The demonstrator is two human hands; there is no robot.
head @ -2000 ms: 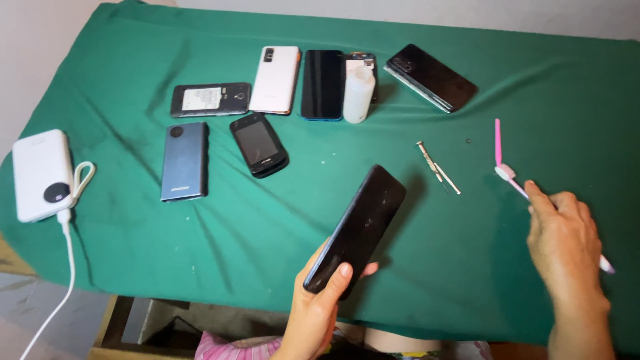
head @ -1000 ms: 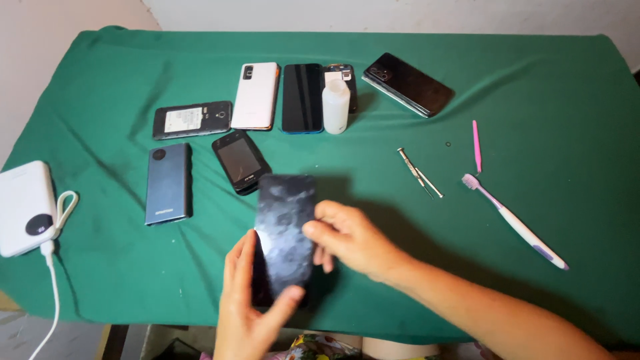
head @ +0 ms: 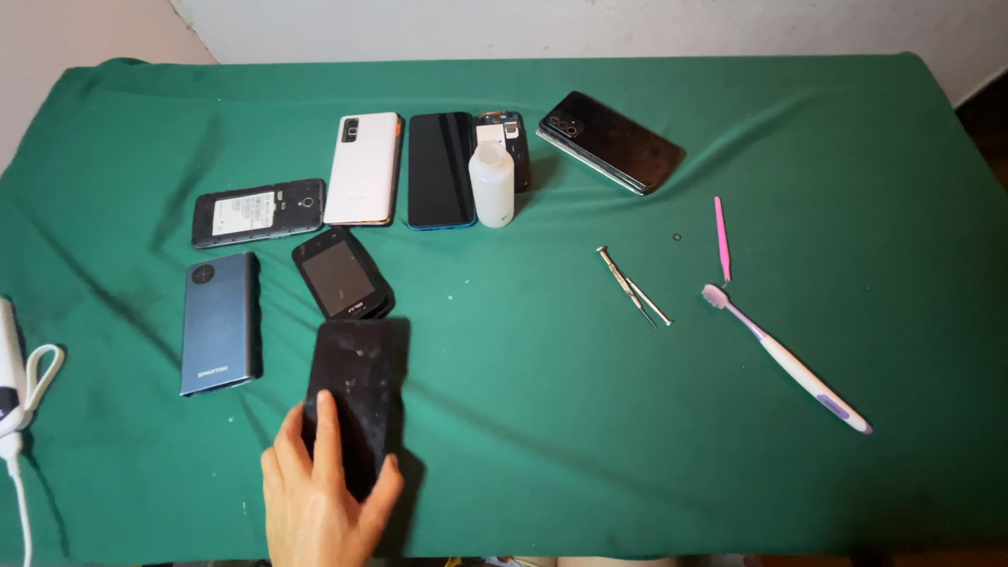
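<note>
My left hand (head: 327, 480) grips a dark smartphone (head: 358, 370) by its sides, low over the front left part of the green cloth. The phone's far end is beside a small black phone (head: 340, 274). A blue power bank (head: 219, 323) lies to the left of it. My right hand is out of view. On the right lie a white and purple toothbrush (head: 795, 370), a pink slim-handled tool (head: 721, 240) and two thin metal tools, one of them a small screwdriver (head: 624, 279).
Along the back are an opened phone (head: 295, 206), a white phone (head: 364, 169), a dark phone (head: 441, 169), a translucent plastic bottle (head: 493, 193) before another opened phone (head: 516, 150), and a black phone (head: 622, 150). A white power bank (head: 8, 339) with a cable is at the left edge.
My right hand, on the toothbrush two seconds ago and at the phone one second ago, has left the view. The phone in my left hand has moved left. The toothbrush lies on the cloth.
</note>
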